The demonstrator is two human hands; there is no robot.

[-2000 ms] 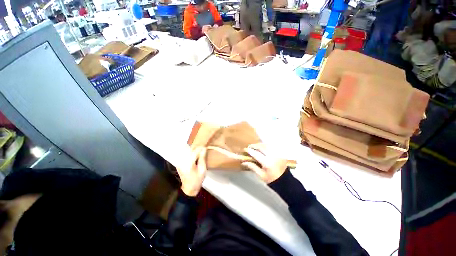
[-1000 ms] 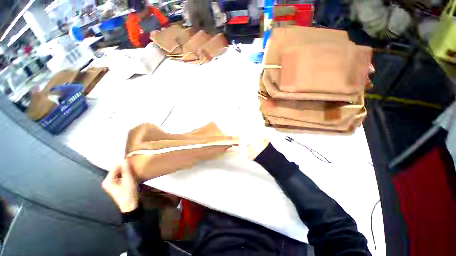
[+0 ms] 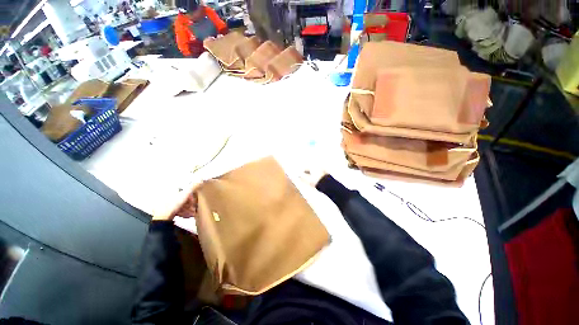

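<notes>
A tan-brown bag piece [image 3: 263,222] with a pale edge strip hangs partly over the front edge of the table, broad face towards me. A small pale spot shows near its left side. My left hand [image 3: 186,206] grips its upper left corner; the fingers are partly hidden by the piece. My right hand [image 3: 312,178] is just beyond the piece's right side, over the white table, small and blurred; whether it touches the piece or holds anything is unclear. Dark thread snips [image 3: 379,186] with a thin cord lie on the table to the right.
A tall stack of tan bag pieces [image 3: 419,95] stands at the right. A blue plastic basket [image 3: 94,134] with brown pieces is at the far left, beyond a grey cabinet [image 3: 57,209]. More bag pieces [image 3: 254,57] lie at the back, near a person in orange [image 3: 195,26].
The bag piece has turned from a flattened, stretched shape to a broad face hanging down towards me. My right hand has come away from its pale edge strip. The view has shifted slightly.
</notes>
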